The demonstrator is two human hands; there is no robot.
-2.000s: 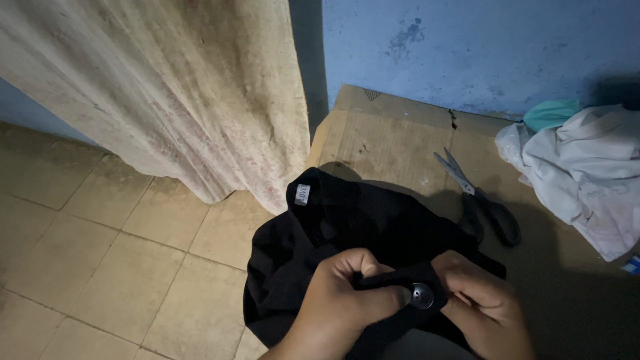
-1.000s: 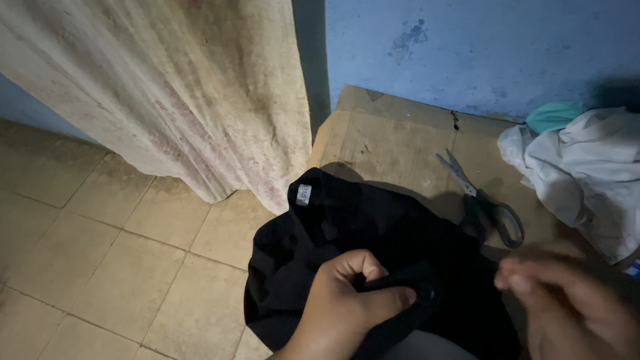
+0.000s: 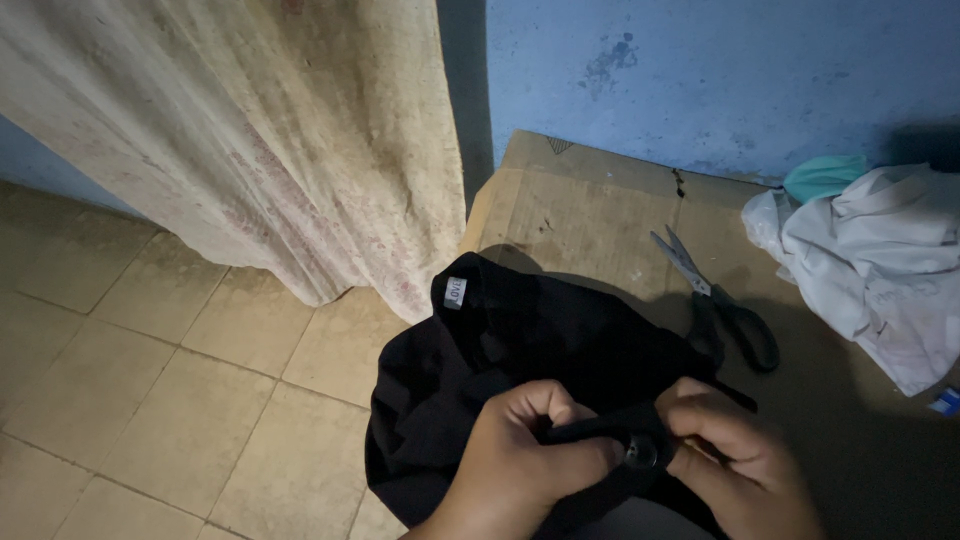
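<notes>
A black fabric garment [image 3: 555, 322] with a small white label near its collar lies bunched over the cardboard's near edge. My left hand [image 3: 532, 450] pinches a folded edge of this cloth, its thumb beside a dark round button [image 3: 641, 451]. On the button's other side my right hand [image 3: 724, 450] has its thumb and fingertips close together at the cloth's edge; whether a needle or thread is between them cannot be seen. Scissors with dark handles [image 3: 703, 289] lie partly spread on the cardboard, beyond my right hand.
Flattened cardboard [image 3: 592, 217] lies against a blue wall [image 3: 712, 82]. White cloth [image 3: 877, 247] and a teal piece of fabric [image 3: 825, 176] are heaped at the right, above a small blue item [image 3: 946, 401]. A stained curtain [image 3: 322, 150] hangs over the tiled floor [image 3: 217, 405].
My right hand was at the button two seconds ago, drew away to the right one second ago, and is back at the cloth's edge. My left hand has kept its pinch.
</notes>
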